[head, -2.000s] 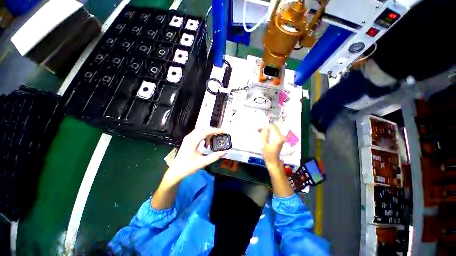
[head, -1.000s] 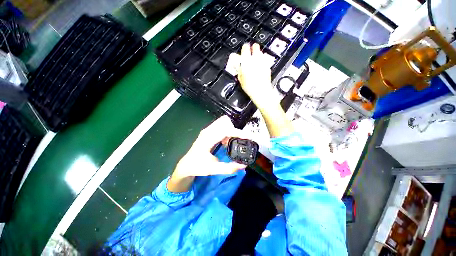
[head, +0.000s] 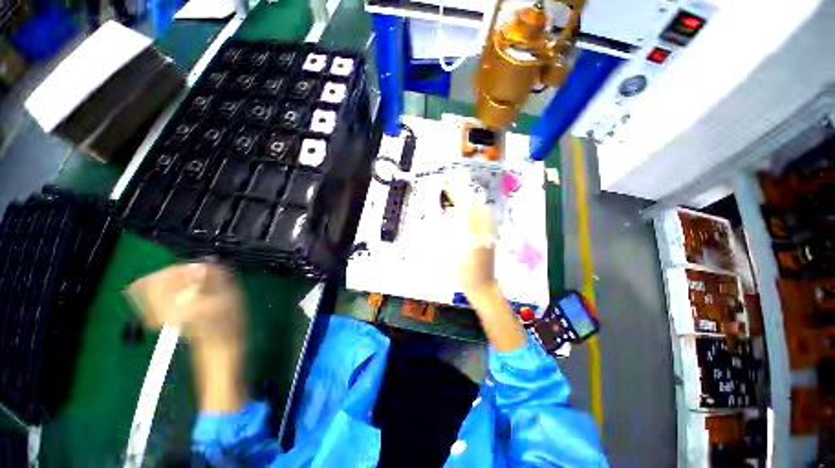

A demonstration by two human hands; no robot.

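Note:
My left hand (head: 190,297) is blurred over the green belt, left of the bench. A small dark blurred object (head: 133,334) shows just below its fingers; I cannot tell whether the hand touches it. My right hand (head: 480,247) is blurred over the white base plate (head: 417,265), and its grip is unclear. The orange-and-black nest (head: 481,140) is under the gold-orange press head (head: 517,64). The blister tray (head: 265,183) has white inserts (head: 312,152) along its right side and empty front pockets.
A black bar (head: 394,210) lies on the base plate's left. Blue columns (head: 389,78) flank the press. A handheld device (head: 568,320) is at the right front corner. Another tray stack (head: 55,283) is far left, with shelves (head: 700,311) at right.
The view has swung back to the press. My left hand has moved left, away from my body, and the black housing no longer shows in it. My right hand has left the tray; one white insert is gone.

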